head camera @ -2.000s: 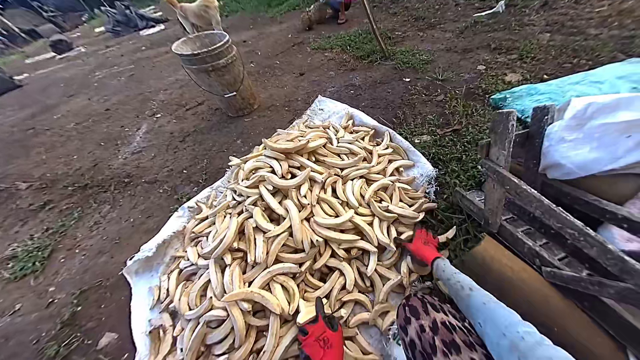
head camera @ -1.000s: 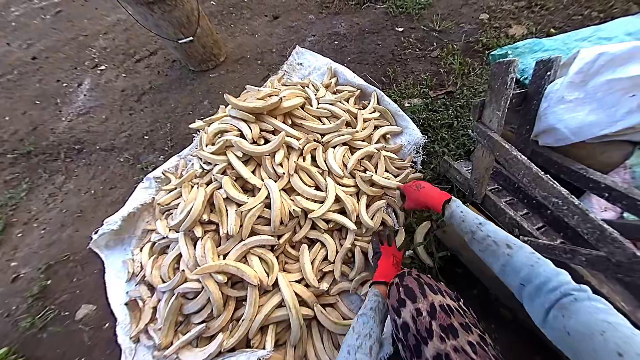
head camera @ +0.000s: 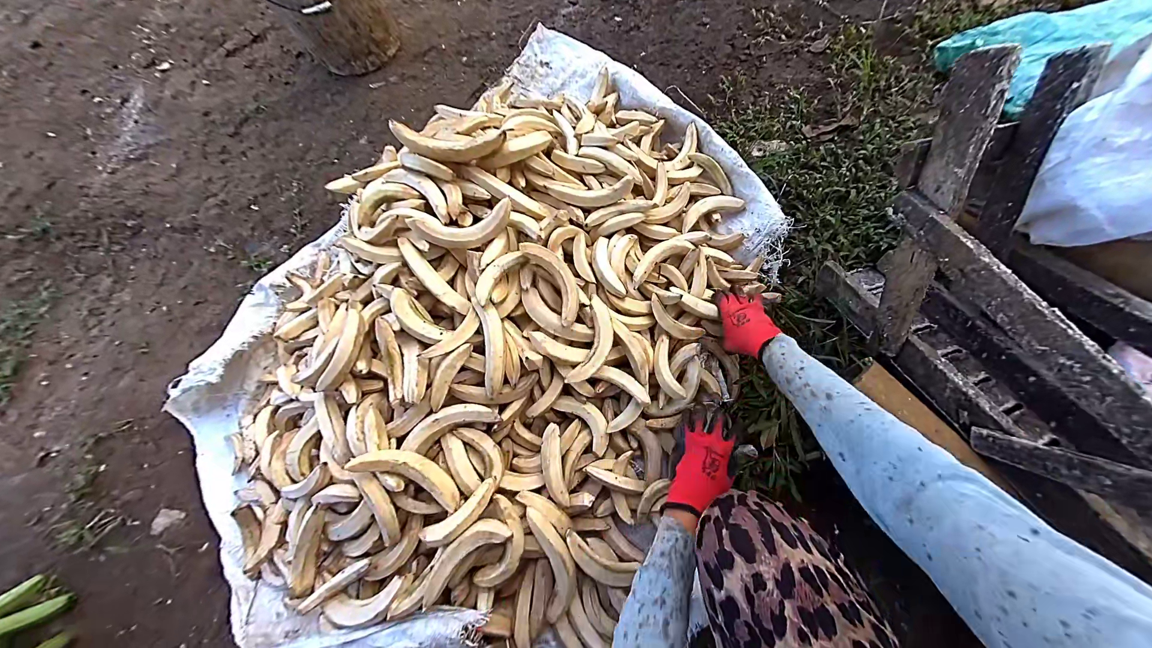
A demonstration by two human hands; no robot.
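A broad heap of peeled bananas or plantains (head camera: 486,351) lies on a spread white woven sack (head camera: 216,396). My left hand (head camera: 702,463), in a red glove with dark fingertips, rests at the heap's lower right edge, its fingers pointing up over the sack's border. Above it and farther right, my right hand (head camera: 745,322), gloved alike, touches the right edge of the pile beside several fruits. Its fingertips are partly hidden, so whether it grips a fruit or the sack's edge cannot be told. Both sleeves are light blue and spotted.
A weathered wooden crate (head camera: 1017,315) stands close on my right, with a white bag (head camera: 1098,162) and a teal sheet (head camera: 1053,40) on it. A dirty bucket (head camera: 346,31) stands on the muddy ground beyond the sack. Green fruits (head camera: 36,607) lie at the lower left.
My left hand has moved from on the heap's lower part to its right edge. My right hand stays by the right edge. The view has tilted down.
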